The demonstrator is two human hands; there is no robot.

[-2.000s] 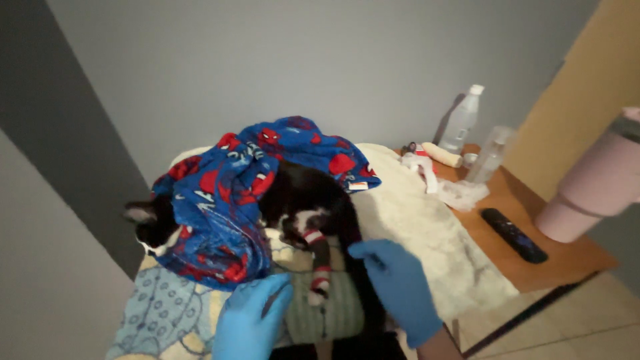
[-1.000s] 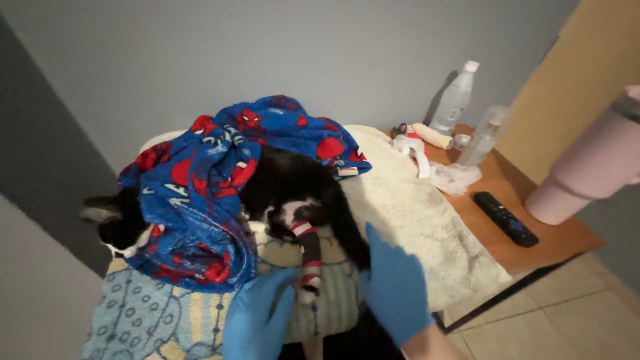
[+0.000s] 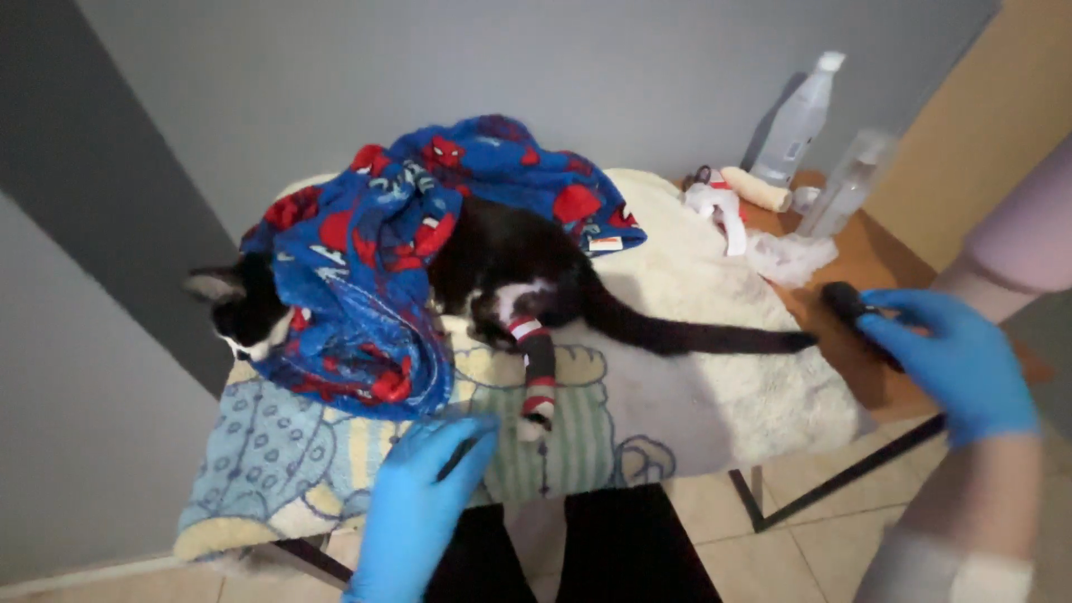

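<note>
A black-and-white cat point(image 3: 519, 260) lies on a patterned fleece blanket point(image 3: 712, 410), its head at the left and its tail stretched right. A blue and red printed fleece cloth point(image 3: 360, 285) covers its front part. A striped red, white and dark bandage point(image 3: 538, 364) wraps one hind leg. My left hand point(image 3: 431, 486), in a blue glove, is near the blanket's front edge beside the cloth, holding a thin dark item that is hard to identify. My gloved right hand point(image 3: 959, 352) has its fingers on a black clipper-like device point(image 3: 850, 310) at the table's right side; whether it grips it is unclear.
On the wooden table point(image 3: 896, 251) at the right are a clear bottle with a white cap point(image 3: 796, 126), a clear spray bottle point(image 3: 846, 188), a bandage roll point(image 3: 756, 188) and crumpled white material point(image 3: 791, 258). A pink tumbler point(image 3: 1022, 226) stands at the right edge.
My right hand has moved right, from beside the cat's hindquarters to the black device. The cat's tail now lies stretched to the right across the blanket.
</note>
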